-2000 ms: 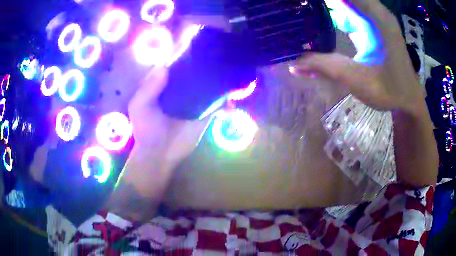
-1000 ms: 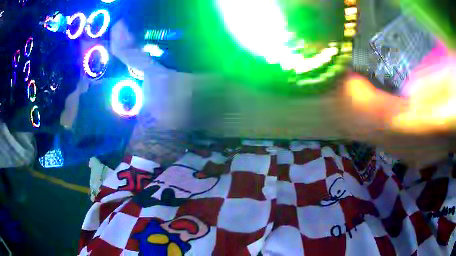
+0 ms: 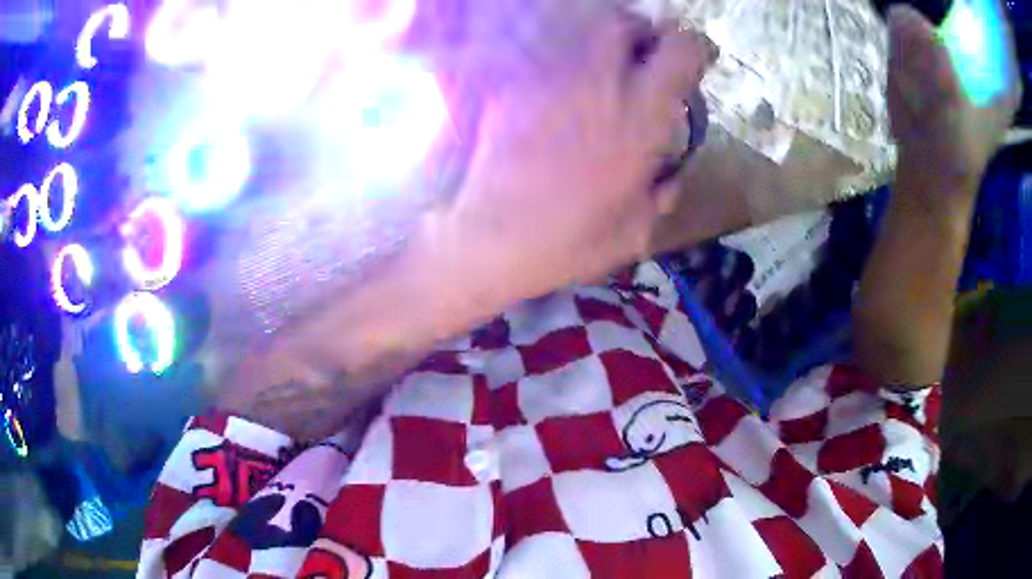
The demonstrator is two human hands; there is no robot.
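Note:
My left hand reaches across the upper middle, blurred, with its forearm coming from the lower left. Its fingers are near the whitish die-cut sheets at the upper right. Dark edges show by its fingers; whether it holds anything cannot be told. My right hand is raised at the top right and holds a black LED-ring unit with a cyan glow, partly cut off by the top edge.
Several lit ring units, one of them pink, stand at the left. White glare hides much of the upper left. Below the bench's right edge is a blue crate with dark parts and a whitish sheet. My checkered clothing fills the bottom.
The view has swung towards the right. My left hand has moved to the right, towards the sheets. The large green glare is gone, and the crate below the bench has come into view.

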